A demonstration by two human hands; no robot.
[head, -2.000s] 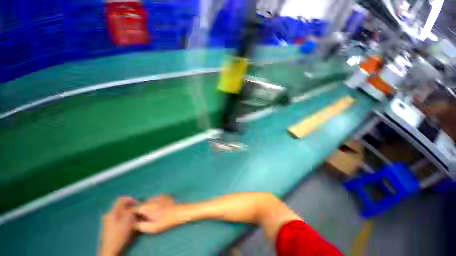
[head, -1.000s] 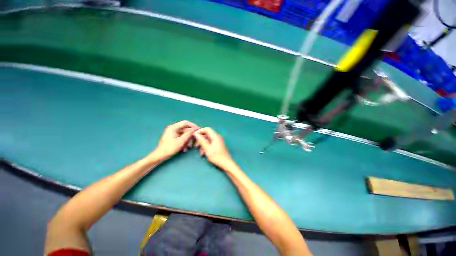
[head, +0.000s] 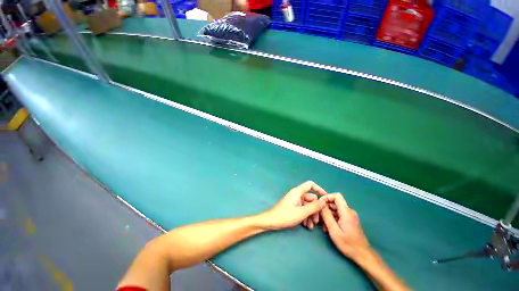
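My left hand (head: 300,206) and my right hand (head: 343,225) are together above the teal-green worktop (head: 165,153), fingertips touching. Whether a small part is between the fingertips cannot be told. The silver screw feeder head (head: 503,244) is at the right edge, partly cut off, with a thin dark screwdriver bit (head: 462,258) pointing left, to the right of my right hand. The rest of the screwdriver is out of the picture.
The green conveyor belt (head: 341,125) runs beyond a silver rail (head: 284,145). A bag of dark parts (head: 234,28) lies across the belt. Blue crates (head: 322,18) and a red crate (head: 404,23) stand behind. A person's red sleeve shows at the top. A metal post (head: 79,42) rises at left.
The view has swung left, so the screwdriver has shifted to the right edge and the wooden strip has left the picture. The bag and post now show. My hands stay together.
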